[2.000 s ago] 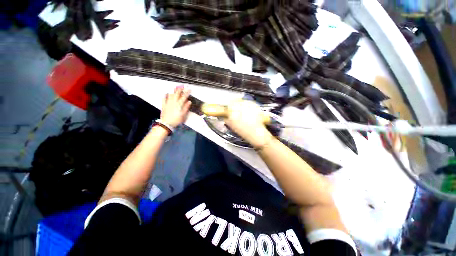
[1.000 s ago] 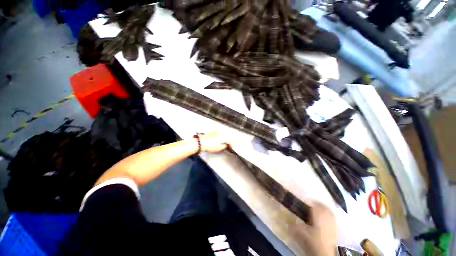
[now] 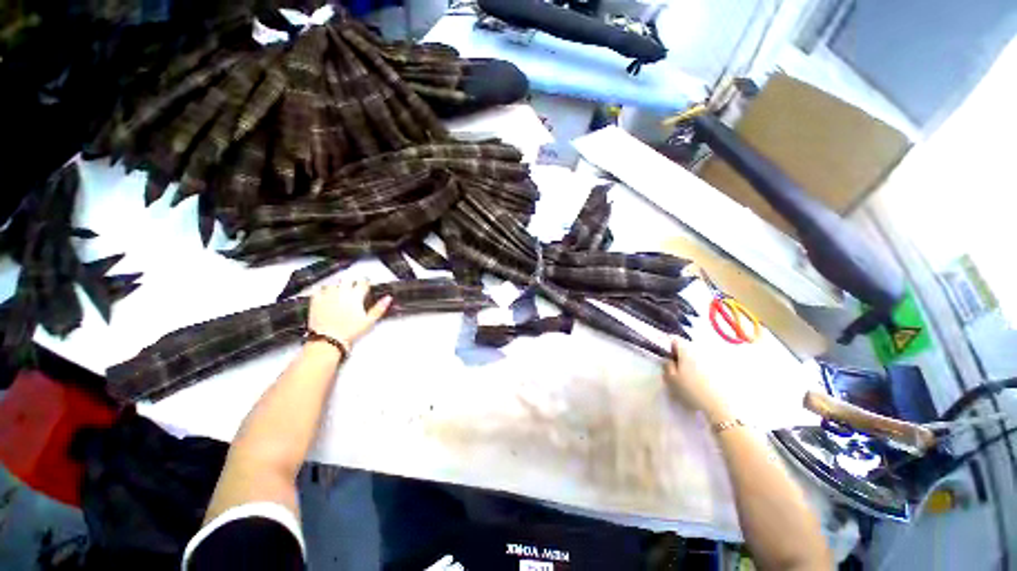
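Observation:
My left hand (image 3: 342, 311) lies on the stack of dark plaid strips (image 3: 229, 344), fingers spread, thumb to the right. My right hand (image 3: 688, 367) has its fingertips closed on the pointed end of a narrow plaid strip (image 3: 610, 321). That strip runs back to a bundle tied near its middle (image 3: 538, 265). The steam iron (image 3: 856, 446) with its wooden handle rests at the table's right end, with neither hand on it. A short dark plaid offcut (image 3: 522, 330) lies by a grey-blue scrap (image 3: 481, 348).
A large heap of plaid pieces (image 3: 279, 112) covers the far left, tied with white cloth. Red-handled scissors (image 3: 734, 320) lie right of the bundle. A long dark padded board (image 3: 803, 212) and cardboard (image 3: 823, 139) stand beyond. A red bin (image 3: 50, 435) is at lower left.
The view has turned right. The iron was let go and now rests at right. The strip along the near edge is gone from there. My right hand has taken a bundle strip's end; my left is on the stack.

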